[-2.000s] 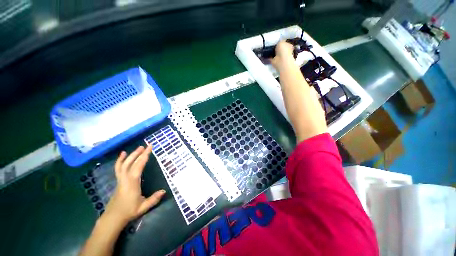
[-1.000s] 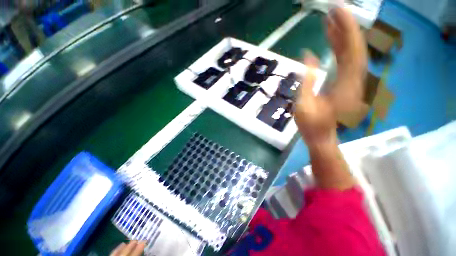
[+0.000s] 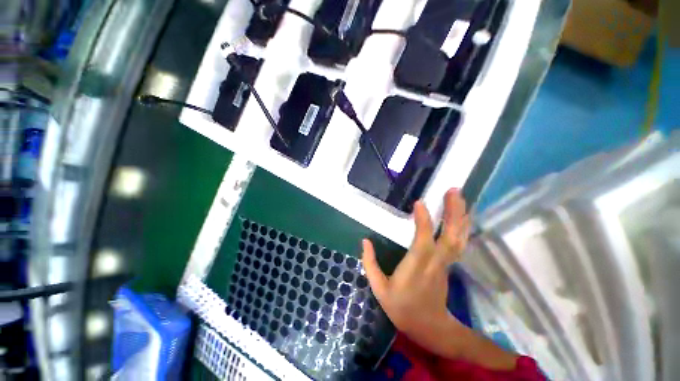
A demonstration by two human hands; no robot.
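The white foam tray lies ahead of me with several black devices in its recesses. Each of the nearer devices, such as the one at the tray's near right, has a small white label on top, and black cables lie across them. My right hand is at the tray's near right corner, fingers spread and holding nothing, with fingertips at the foam edge. Just left of it lies the clear sheet of round black pads. My left hand is not in view.
The blue basket with white sheets is at the bottom left. A label sheet and a dotted white strip lie beside it. Stacked white foam stands at the right, and a cardboard box is on the blue floor.
The view has swung right and closer to the foam tray. My right hand has come down from above the tray's right end to its near corner. My left hand has left the picture.
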